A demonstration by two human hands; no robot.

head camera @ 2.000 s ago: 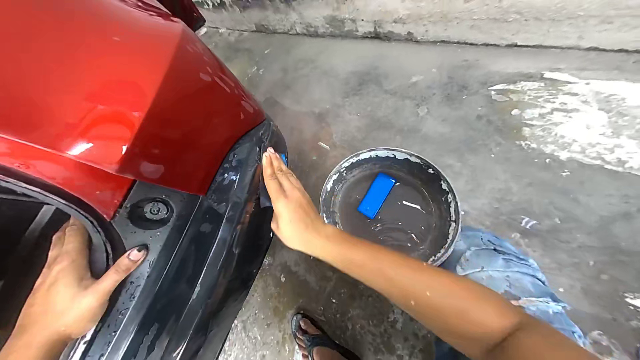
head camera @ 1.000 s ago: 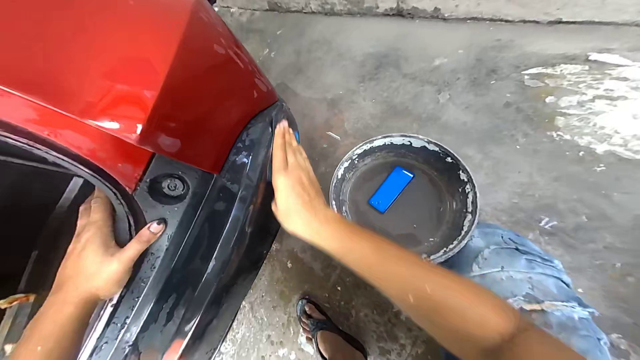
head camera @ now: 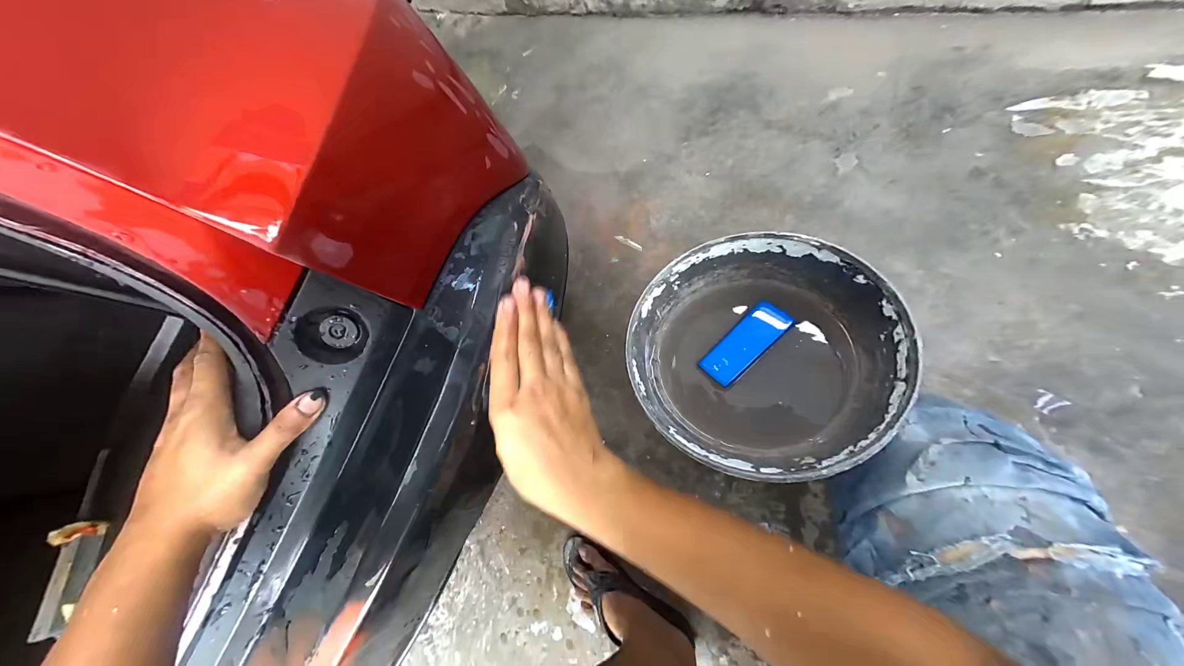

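Note:
My left hand (head camera: 208, 444) grips the edge of an opening in a red car body (head camera: 231, 120), its thumb on the wet black trim beside a round fitting (head camera: 338, 331). Flat against the outer face of the wet black bumper (head camera: 407, 444) lies my right hand (head camera: 546, 398), fingers straight. A small bit of something blue (head camera: 550, 300) shows past its fingertips; the rest is hidden, so what it is cannot be told. Right of that hand, a round metal basin (head camera: 775, 472) stands on the ground, holding dark water and a blue rectangular block (head camera: 746, 343).
My knee in torn blue jeans (head camera: 980, 499) is beside the basin. A sandalled foot (head camera: 615, 592) stands below my right forearm. The concrete floor (head camera: 786, 120) is wet, with white patches at right. A low concrete edge (head camera: 740, 6) runs along the top.
My right hand stays at the bumper with small shifts along it, and my left hand keeps its place on the opening's edge. The view has shifted somewhat.

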